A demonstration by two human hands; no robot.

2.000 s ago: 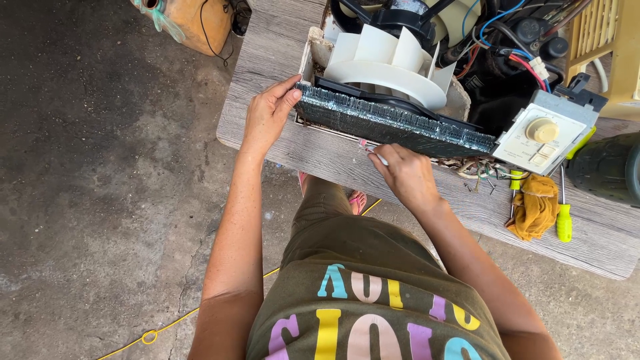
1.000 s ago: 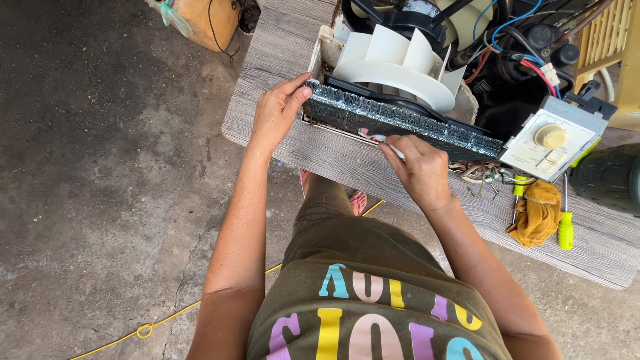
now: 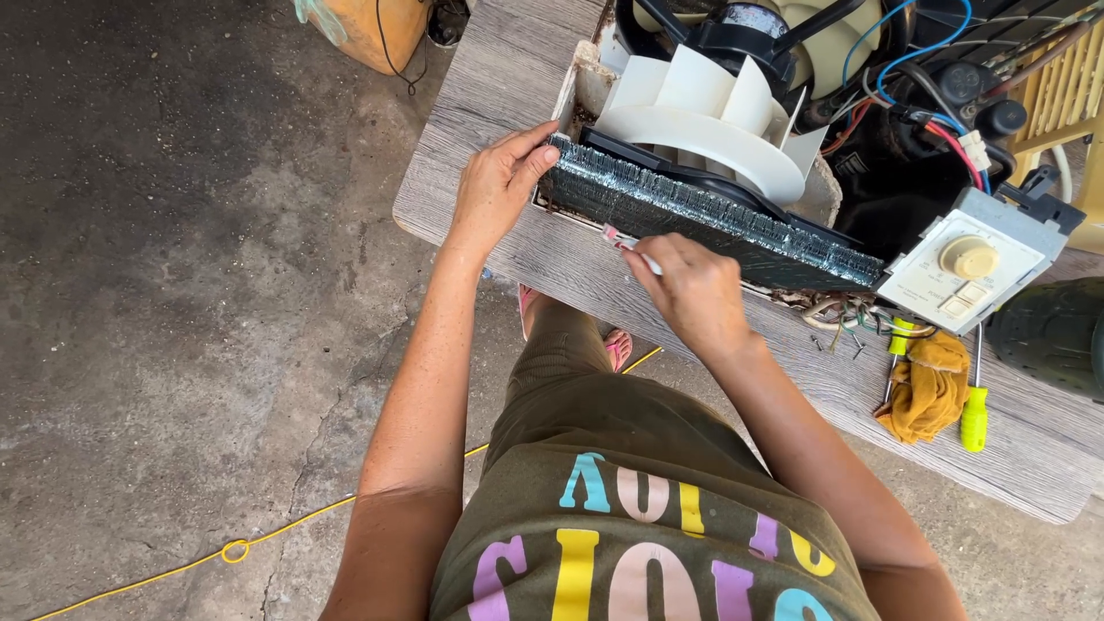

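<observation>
An opened window air conditioner lies on the table, its finned coil (image 3: 690,207) along the near side and a white blower wheel (image 3: 699,121) behind it. My left hand (image 3: 500,185) rests with thumb and fingers on the coil's left end. In my right hand (image 3: 694,289) is a small white toothbrush (image 3: 634,248), its pinkish bristle head at the lower front face of the coil. At the coil's right end sits a control panel (image 3: 966,267) with a cream knob.
Right of my right hand on the wooden table (image 3: 492,95) lie loose screws (image 3: 858,347), a mustard cloth (image 3: 927,388) and yellow-green screwdrivers (image 3: 975,418). A dark green container (image 3: 1052,336) stands at the right. Coloured wires (image 3: 944,138) hang over the compressor. A yellow cord (image 3: 293,523) crosses the floor.
My right hand has shifted slightly along the coil's front, the toothbrush staying in its grip. My left hand has stayed on the coil's left end.
</observation>
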